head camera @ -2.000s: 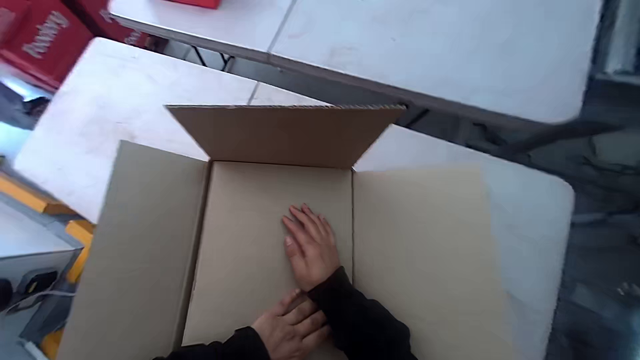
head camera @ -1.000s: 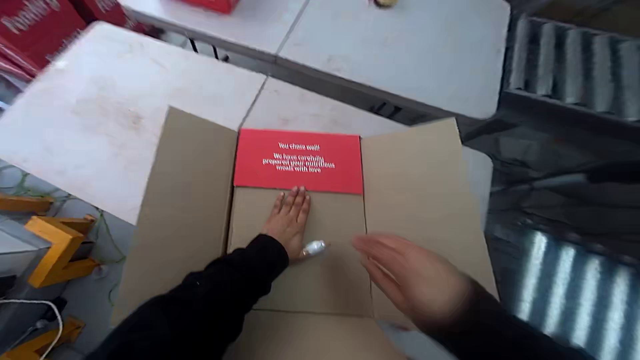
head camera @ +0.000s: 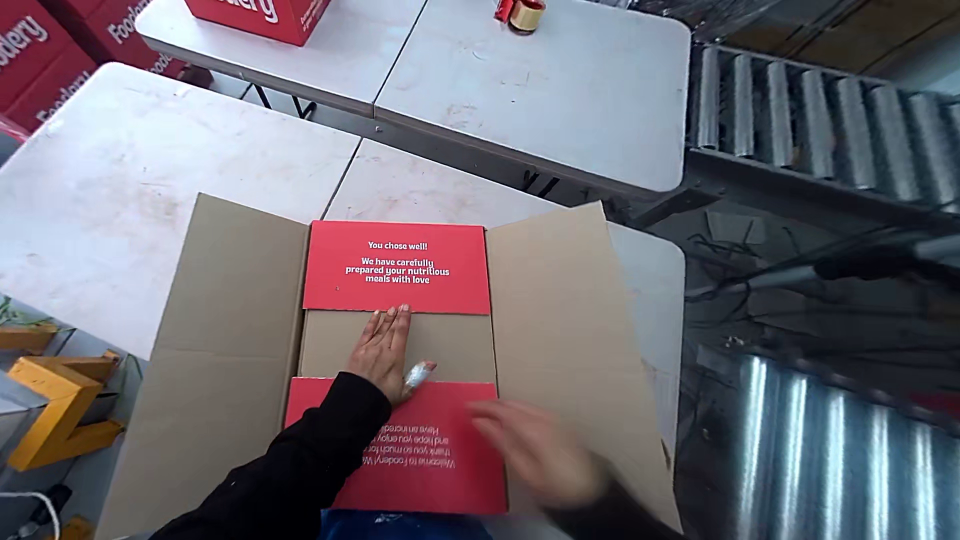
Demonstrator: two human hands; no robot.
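A cardboard box lies before me with its far red flap (head camera: 397, 266) and near red flap (head camera: 435, 465) folded inward; both bear white writing. The left side flap (head camera: 232, 330) and right side flap (head camera: 562, 337) stand spread outward, brown side up. My left hand (head camera: 386, 352) lies flat, fingers pointing away, on the brown cardboard between the red flaps, fingertips at the far flap's edge. Its thumb has a silvery-white wrapping. My right hand (head camera: 532, 450), blurred, is over the near flap's right side and holds nothing that I can see.
The box rests on a white folding table (head camera: 247, 150). Beyond stands a second table (head camera: 570, 82) with tape rolls (head camera: 525, 15) and a red box (head camera: 262, 19). Roller conveyors (head camera: 810, 120) are at the right, a yellow metal frame (head camera: 56, 409) at the left, red boxes (head camera: 45, 67) at the back left.
The far flap, upright two seconds ago, is folded in, red side up. The near flap has folded in since one second ago. My left hand stays on the cardboard between them. The view has shifted.
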